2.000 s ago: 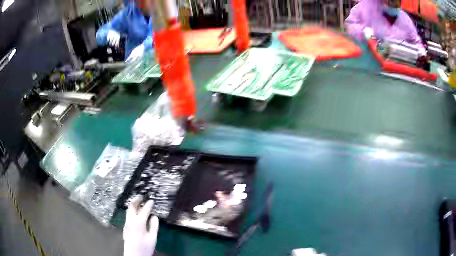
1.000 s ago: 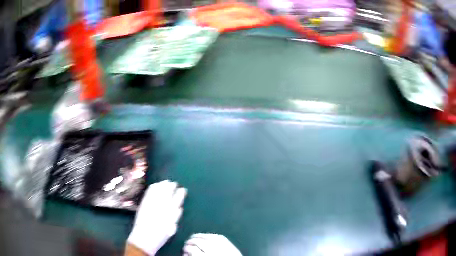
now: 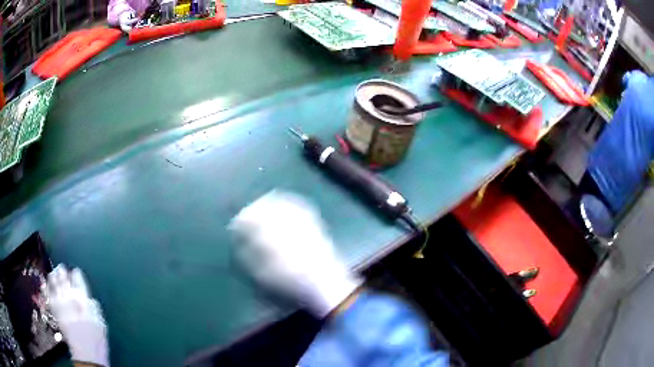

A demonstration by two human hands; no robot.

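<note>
My left hand (image 3: 75, 312), in a white glove, lies over the right edge of the black parts tray (image 3: 23, 276) at the lower left; small silvery pieces show in the tray, which is cut off by the picture's edge. My right hand (image 3: 285, 247), gloved and blurred, is over the green bench, left of and below the black electric screwdriver (image 3: 355, 178), not touching it. Its fingers are not distinct, so what it holds cannot be told. The screwdriver lies on the bench, bit towards the upper left.
A round tin (image 3: 384, 129) with a dark stick in it stands behind the screwdriver. Circuit boards (image 3: 340, 27) lie along the line beyond. A board (image 3: 491, 75) is at the right, over red pads. A red-lined black bin (image 3: 531, 244) and a person's blue sleeve (image 3: 627, 136) are right.
The view has swung right, and the tray is now at the left edge. My right hand has moved away from my left, towards the screwdriver. My left hand is now over the tray's edge.
</note>
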